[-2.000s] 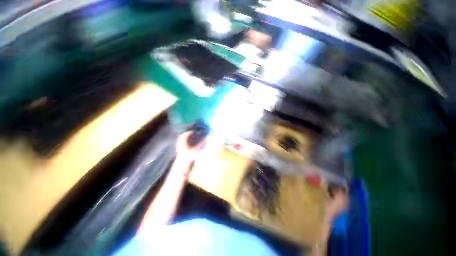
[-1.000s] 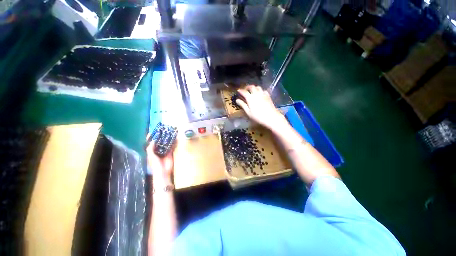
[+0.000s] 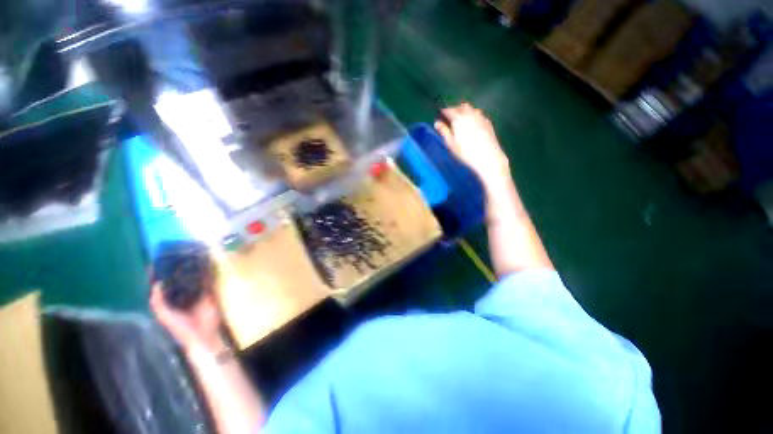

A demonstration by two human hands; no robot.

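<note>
My left hand (image 3: 191,318) holds a dark, palm-sized black moulded part (image 3: 184,278) at the left of the press base; the part is blurred. My right hand (image 3: 472,136) is raised over the blue crate (image 3: 458,182) at the right; its fingers are blurred, and I cannot tell whether it holds anything. A small carton (image 3: 292,174) on the press base holds a dark pile of small black pieces (image 3: 312,153). A large carton tray (image 3: 407,208) nearer my body holds a larger pile of small black pieces (image 3: 346,237).
The press guide post (image 3: 368,93) stands behind the small carton. Red buttons (image 3: 378,169) sit on the base's front edge. An empty cardboard tray (image 3: 263,288) lies left of the large one. A plastic-lined carton (image 3: 136,364) is at lower left, a tray of black parts (image 3: 51,169) at upper left.
My right hand has left the small carton and moved right to over the blue crate. My left hand still holds the black part. The view has swung right, so the press appears further left.
</note>
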